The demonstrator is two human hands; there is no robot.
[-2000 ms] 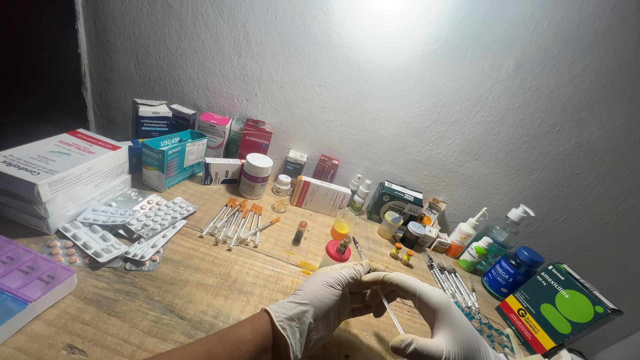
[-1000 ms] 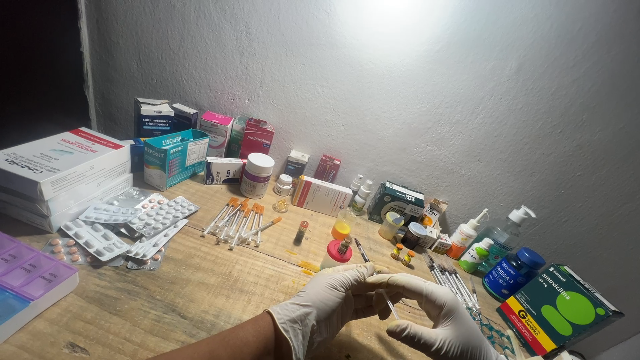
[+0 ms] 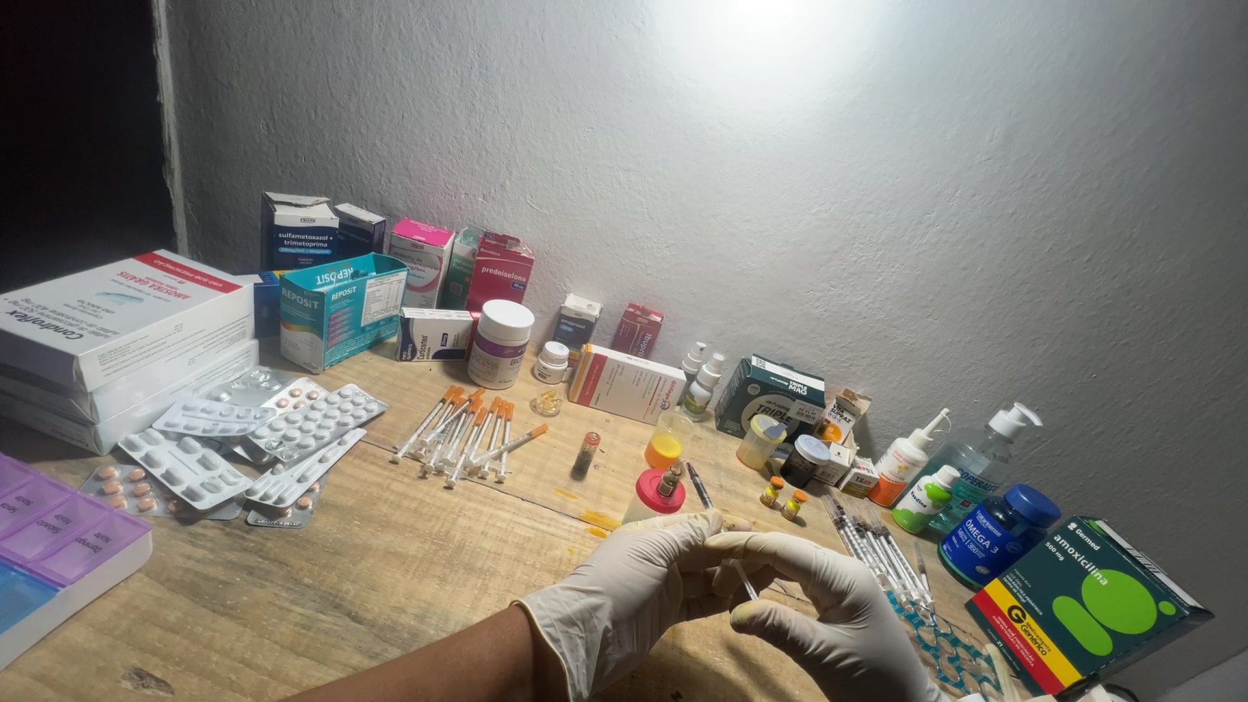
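White gloves cover both my hands. My left hand [image 3: 639, 595] and my right hand [image 3: 829, 604] meet at the lower middle, fingers closed around a slim syringe [image 3: 698, 485]. Its dark end points up and left; the white plunger rod shows below between my fingers. Just beyond my left fingertips stands a red-lidded cup [image 3: 656, 492] with a small glass vial [image 3: 670, 478] on its lid. A cup of yellow-orange liquid [image 3: 667, 441] is behind it. Left of these stands a small vial with dark contents [image 3: 586, 455]. Several orange-capped syringes [image 3: 468, 434] lie in a pile farther left.
Blister packs [image 3: 210, 439] and a purple pill organizer [image 3: 73, 531] lie at left, near stacked white boxes [image 3: 127, 322]. Medicine boxes and bottles line the wall. On the right are more syringes [image 3: 882, 546], a blue bottle [image 3: 996, 536], a pump bottle [image 3: 980, 463] and a green amoxicillin box [image 3: 1087, 604].
My hands stay together around the syringe. Between the oldest frame and now, its lower white rod shows shorter below my fingers.
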